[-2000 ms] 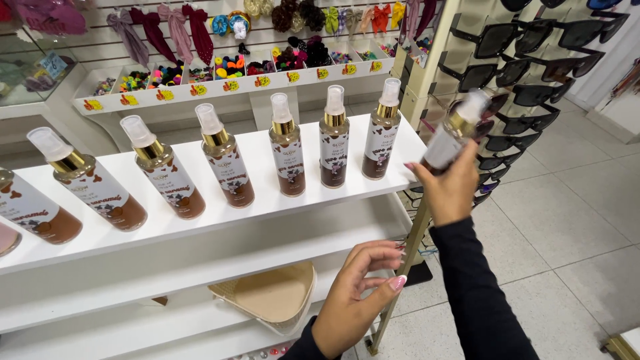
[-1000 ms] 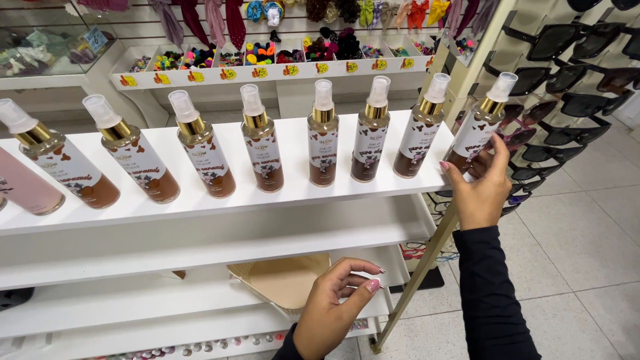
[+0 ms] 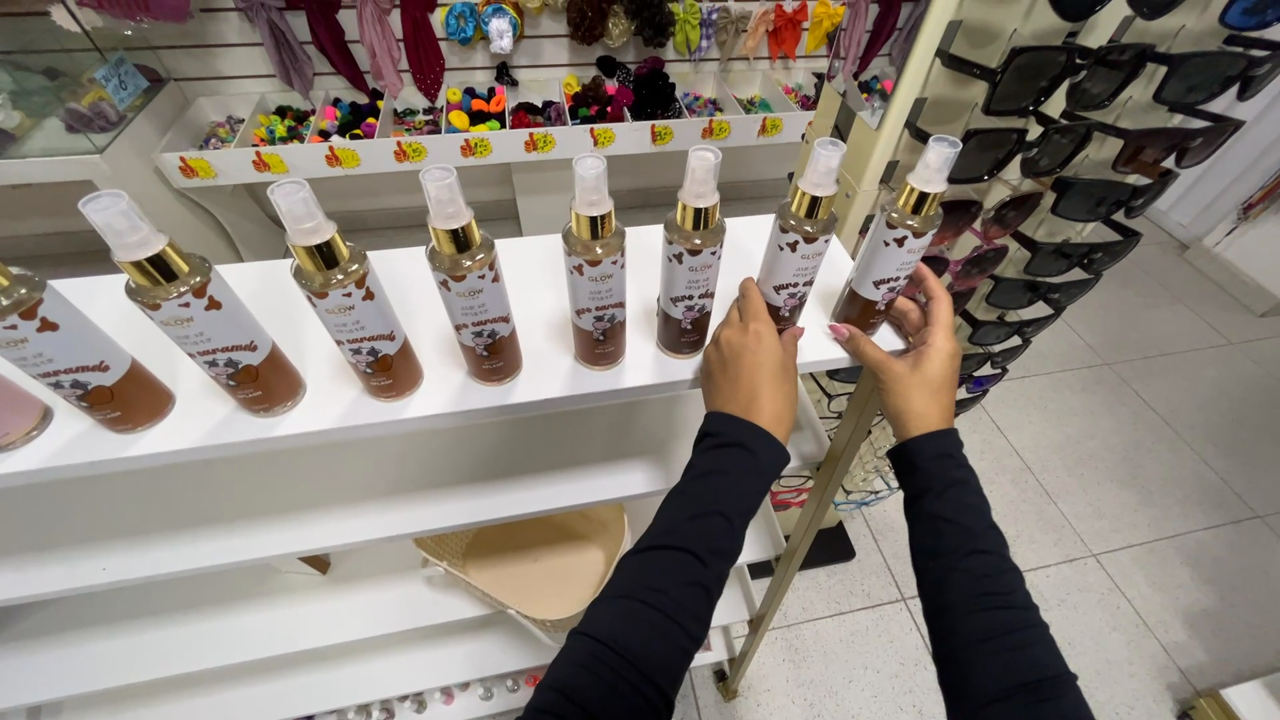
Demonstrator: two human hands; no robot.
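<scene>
Several body-splash spray bottles with clear caps and gold collars stand in a row along the white top shelf (image 3: 520, 405). At the row's right end, my right hand (image 3: 905, 350) has its thumb and fingers around the lower part of the last bottle (image 3: 893, 255), which is at the shelf's corner. My left hand (image 3: 752, 370) is on the lower part of the neighbouring bottle (image 3: 802, 245), its fingers partly hiding the base. Left of that hand stands another dark-bottomed bottle (image 3: 691, 280), with caramel-coloured bottles (image 3: 597, 290) beyond it.
Racks of sunglasses (image 3: 1030, 80) rise close by on the right, past a metal post (image 3: 800, 540). Lower shelves hold a woven basket (image 3: 540, 560). Behind the bottles is a divided tray of hair ties (image 3: 480, 140); a glass case (image 3: 60, 90) stands at the far left.
My left hand has risen from below the shelf edge to the second bottle from the right. The bottle in my right hand, held off the row's end two seconds ago, is now at the shelf corner.
</scene>
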